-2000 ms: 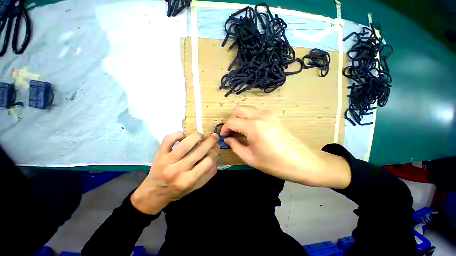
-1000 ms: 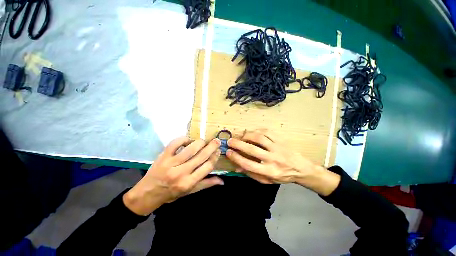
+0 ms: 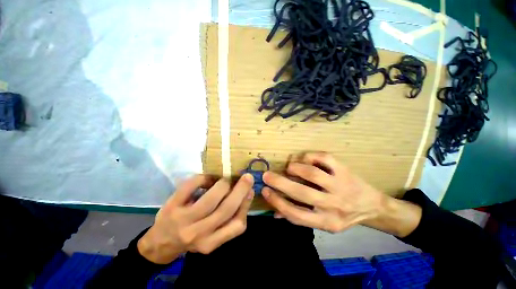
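Note:
A small dark blue mini bag body (image 3: 257,184) is held between the fingertips of both hands, over the near edge of the cardboard work mat (image 3: 305,138). A thin dark bag handle (image 3: 259,162) stands up from its far side as a small arch. My left hand (image 3: 202,213) pinches the body's left side with thumb and finger. My right hand (image 3: 325,195) pinches its right side. The fingertips cover the ends of the body. The main handle pile (image 3: 328,62) lies at the top of the cardboard.
A small clump of handles (image 3: 408,74) lies right of the main pile. The side handle pile (image 3: 465,99) lies beyond the masking tape (image 3: 427,130). Another mini bag (image 3: 10,111) lies at far left on the cover sheet (image 3: 62,147). Blue plastic crates (image 3: 82,272) stand below the bench.
The view has moved closer and shifted, and the scissors have left it. The right fingers have moved from the handle to the body's side, and the handle arch now shows fully.

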